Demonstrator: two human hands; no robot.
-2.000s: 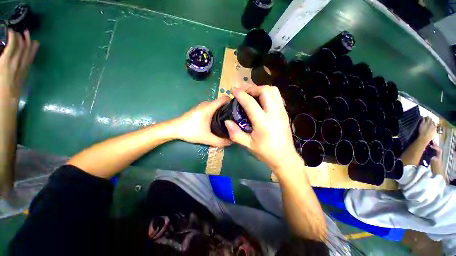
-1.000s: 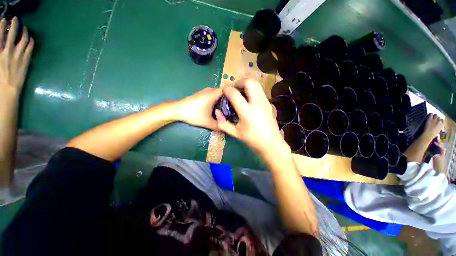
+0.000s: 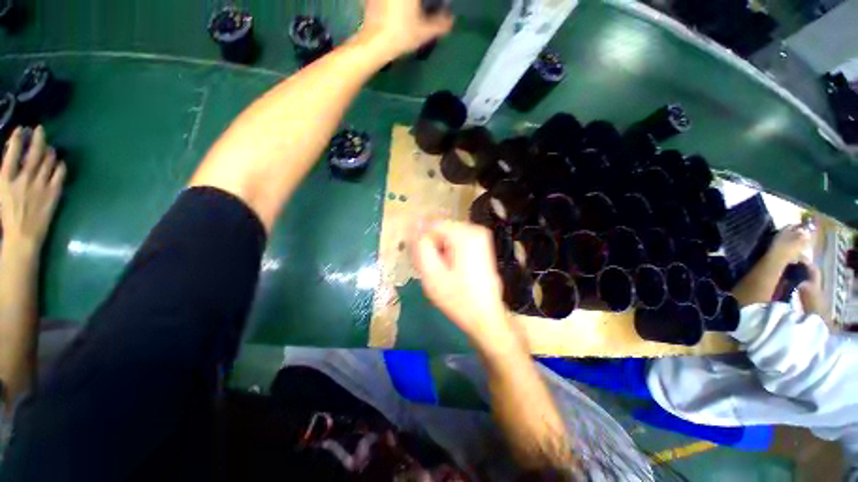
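My left hand [image 3: 400, 26] reaches to the top edge with its fingers round a black cylindrical unit [image 3: 434, 8], partly hidden and cut off. My right hand [image 3: 458, 273] is blurred and loosely curled above the tan cardboard sheet [image 3: 405, 188], with nothing visible in it. Hollow black sleeves [image 3: 555, 293] stand packed in rows to its right; one sleeve [image 3: 669, 323] lies on its side at the front. An inner unit [image 3: 350, 152] with a shiny top stands on the green surface left of the cardboard.
More shiny-topped units [image 3: 231, 33] stand at the back left. A pale upright [image 3: 516, 58] rises behind the sleeves, with black cylinders beyond it. A neighbour's hand [image 3: 28, 188] rests at the left. Another person's grey sleeve [image 3: 786, 348] and hands are at the right, beside a dark ridged tray [image 3: 748, 231].
My hands have parted from the black unit they held together. My left hand has moved far forward to the top edge. My right hand stays low over the cardboard. The view has shifted.
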